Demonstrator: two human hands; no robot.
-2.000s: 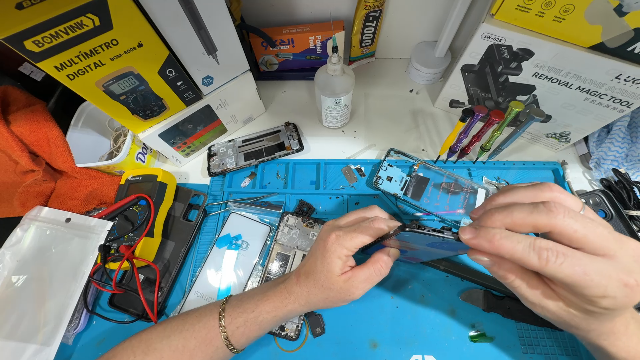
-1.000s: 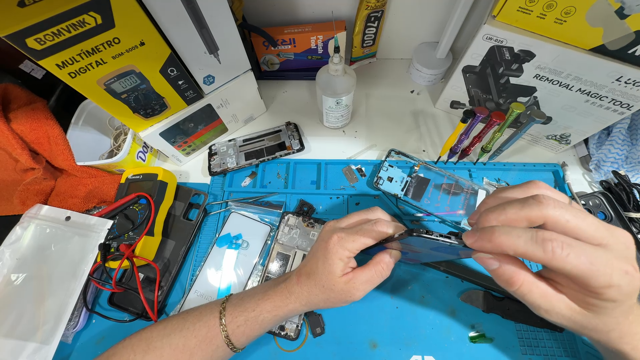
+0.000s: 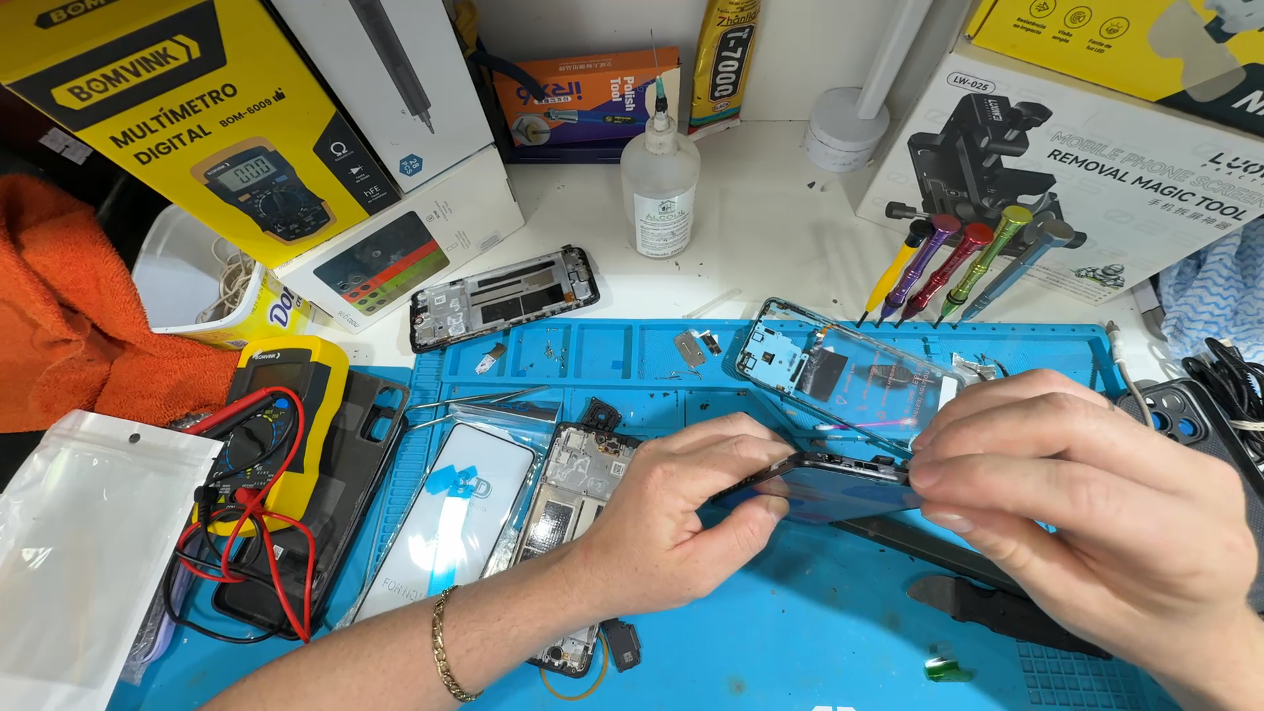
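Observation:
A dark smartphone assembly (image 3: 829,494) is held tilted above the blue mat, its screen facing down toward me and its thin edge with small parts uppermost. My left hand (image 3: 681,504) grips its left end, thumb beneath and fingers behind. The fingertips of my right hand (image 3: 1076,494) pinch its right corner. Behind it a clear phone back frame (image 3: 839,375) rests across the mat's trays. An opened phone chassis (image 3: 553,513) lies partly hidden under my left forearm, beside a wrapped screen (image 3: 454,513). What my right fingertips cover at the corner is hidden.
A folding knife (image 3: 1007,612) lies at lower right. Several screwdrivers (image 3: 948,267) stand behind the mat, near an alcohol bottle (image 3: 660,188). Another phone frame (image 3: 504,296) sits behind the trays. A yellow multimeter (image 3: 281,434) with red and black leads is at left, beside tweezers (image 3: 474,403).

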